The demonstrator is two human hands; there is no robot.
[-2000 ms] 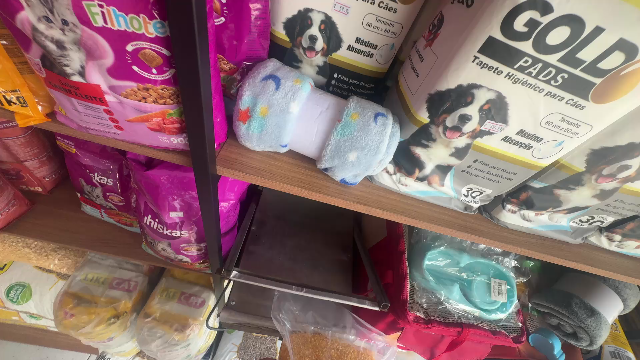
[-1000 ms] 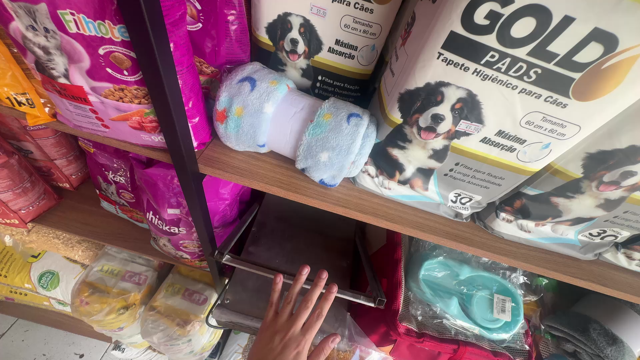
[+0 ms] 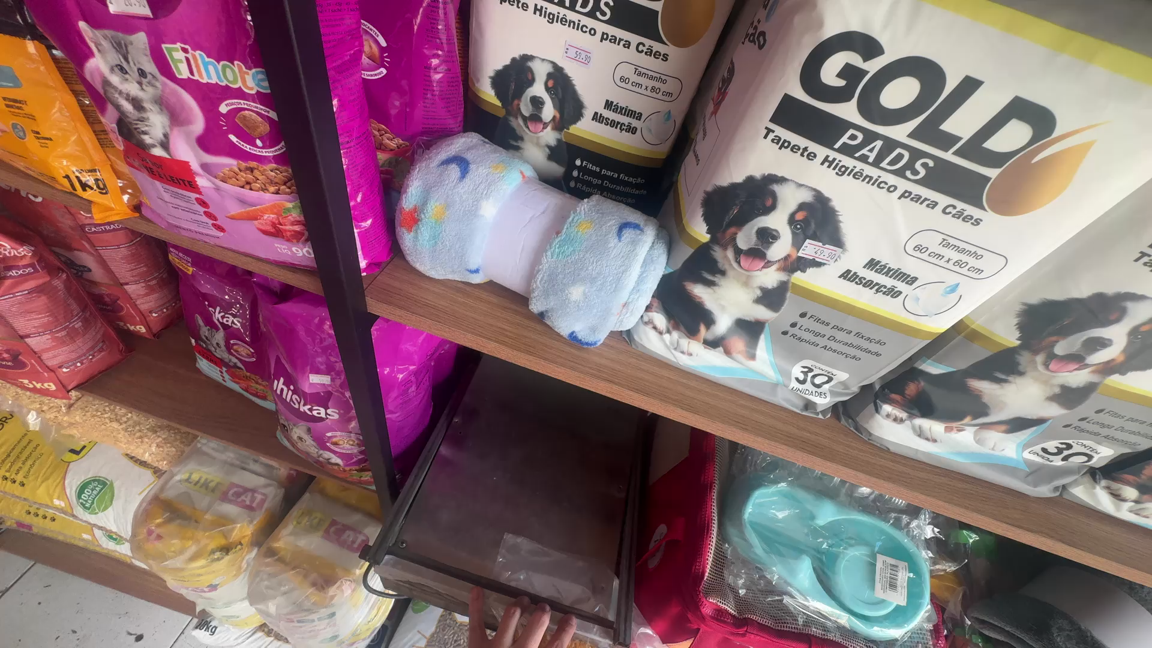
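Only the fingers of one bare hand (image 3: 520,626) show, at the bottom edge, touching or just before the front edge of a dark framed tray or panel (image 3: 531,459) under the wooden shelf. From this view I cannot tell for certain whether it is my left or right; it reaches in from the bottom centre, thumb side unclear. A scrap of clear plastic (image 3: 553,567) lies on the panel near the fingers. Above, a rolled light-blue fleece blanket (image 3: 598,270) with a pale paper band rests on the wooden shelf (image 3: 504,333). My other hand is out of view.
Packs of dog training pads (image 3: 864,162) stand on the upper shelf. Purple cat food bags (image 3: 315,387) are left of the panel, beyond a dark metal post (image 3: 328,225). To the right lie a red mesh-sided bag (image 3: 679,531) and a wrapped turquoise double bowl (image 3: 828,558). Wrapped yellow packages (image 3: 202,522) are low left.
A hand absent two seconds ago came in over the panel's front and now sits lower in view, only its fingers showing. The view has moved closer to the shelves.
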